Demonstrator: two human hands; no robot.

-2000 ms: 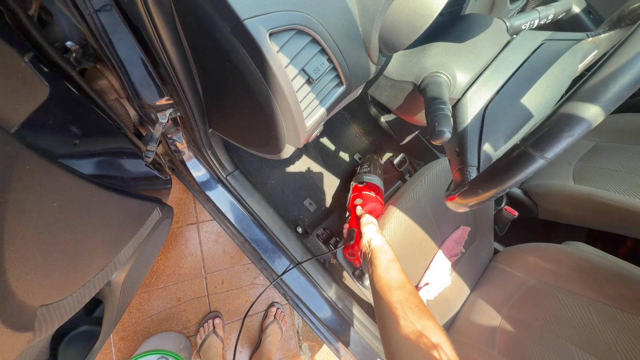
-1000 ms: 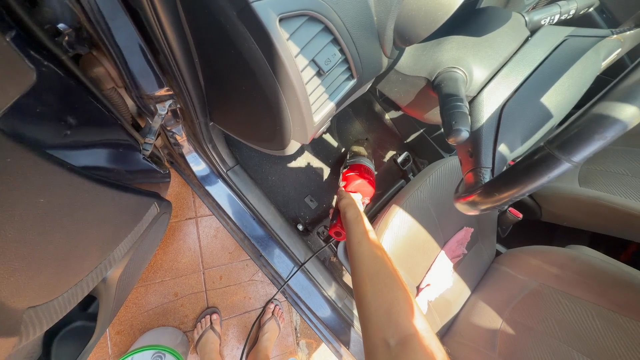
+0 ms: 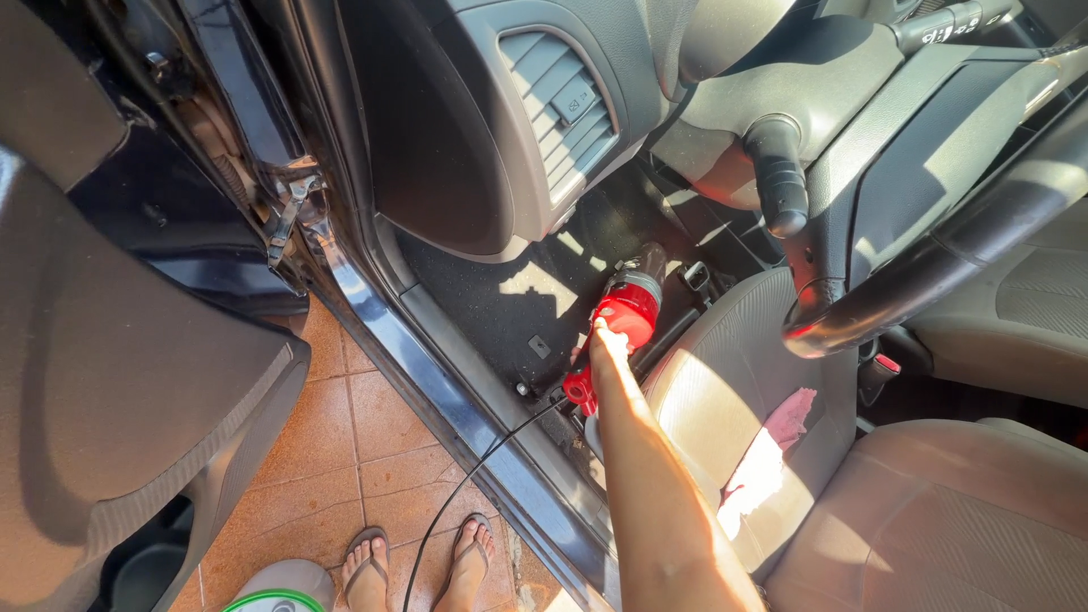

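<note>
My right hand (image 3: 614, 344) is closed around the handle of a red handheld vacuum cleaner (image 3: 629, 310). Its clear, smoky nozzle (image 3: 651, 262) points away from me, low over the dark floor carpet (image 3: 476, 297) of the car's driver footwell, beside the front of the seat. Whether the nozzle tip touches the carpet cannot be told. From the handle end, a black cord (image 3: 463, 483) runs across the door sill and down past my feet. A pink cloth (image 3: 769, 459) lies on the fabric driver's seat (image 3: 705, 374). My left hand is out of view.
The steering wheel (image 3: 952, 246) and a column stalk (image 3: 778, 174) are above the seat. The open door (image 3: 144, 365) stands at left, and the painted door sill (image 3: 442, 408) crosses below the footwell. A bucket with a green rim (image 3: 276, 599) sits on the tiles near my sandalled feet.
Over the last second the vacuum's nozzle has swung slightly to the right over the footwell, with my right hand still around the handle. The pink cloth has stayed on the seat.
</note>
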